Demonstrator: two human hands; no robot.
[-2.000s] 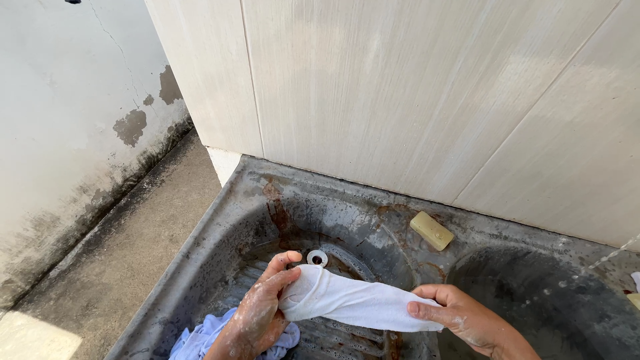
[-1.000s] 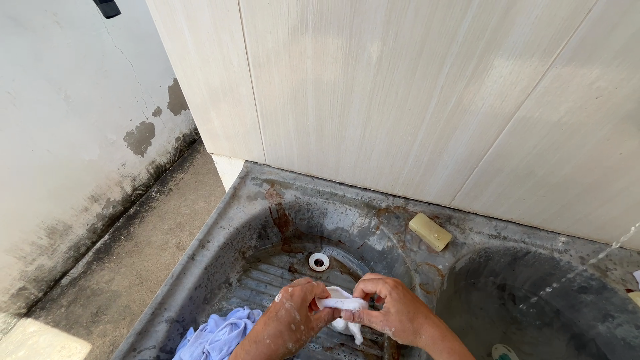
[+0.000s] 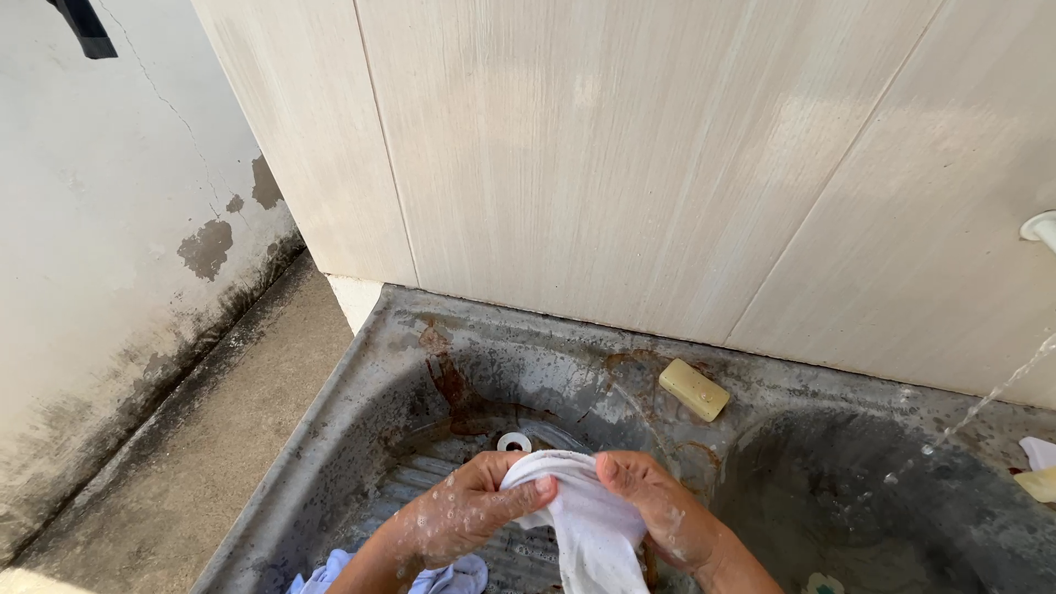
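Observation:
A wet white cloth [image 3: 590, 520] is stretched between my two hands over the ribbed washboard basin, its lower part hanging down past the frame's bottom edge. My left hand [image 3: 474, 511], dotted with suds, grips the cloth's upper left side, thumb on top. On the upper right side, my right hand [image 3: 660, 511] pinches it with the thumb up. Behind them is a white drain ring [image 3: 514, 442]. Light blue fabric [image 3: 454, 576] lies in the basin, partly hidden by my left forearm. A yellowish soap bar [image 3: 695, 389] rests on the sink ledge.
The grey stained sink [image 3: 330, 412] has a second basin [image 3: 825, 495] at right, where a water stream [image 3: 998, 388] falls from a white spout [image 3: 1041, 228]. A white and yellowish item [image 3: 1038, 483] sits at the right edge. A panelled wall [image 3: 577, 165] rises behind.
The cloth was stretched sideways between my hands, then bunched small between my fingers; now it hangs spread and downward from both hands. The soap bar has stayed on the ledge.

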